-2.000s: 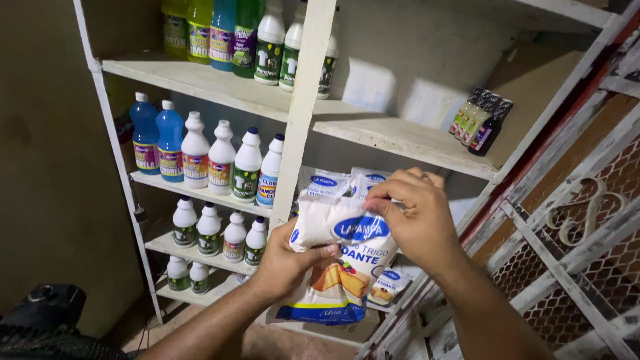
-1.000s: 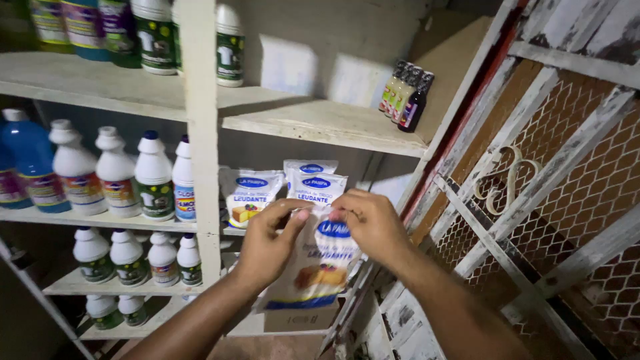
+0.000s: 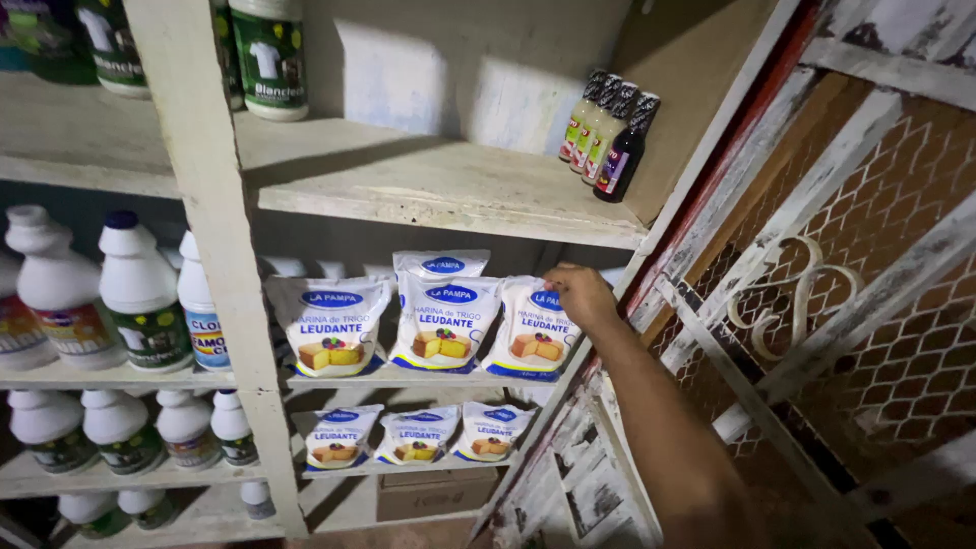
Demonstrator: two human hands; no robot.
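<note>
My right hand (image 3: 581,293) grips the top right corner of a La Pampa flour bag (image 3: 531,332), which stands upright at the right end of the middle shelf. Beside it, to the left, stand another flour bag (image 3: 441,328) with one more behind it (image 3: 457,263), and a flour bag (image 3: 333,326) near the white post. Smaller flour bags (image 3: 418,436) stand in a row on the shelf below. My left hand is out of view.
Small sauce bottles (image 3: 610,141) stand at the right of the upper shelf (image 3: 427,183). White bleach bottles (image 3: 141,293) fill the shelves left of the post (image 3: 210,229). A cardboard box (image 3: 435,494) lies at the bottom. A metal lattice gate (image 3: 808,305) borders the right side.
The flour bag that both hands held in front of the shelves now stands on the middle shelf, at the right. My left hand has left the view. The view has moved closer to the shelves.
</note>
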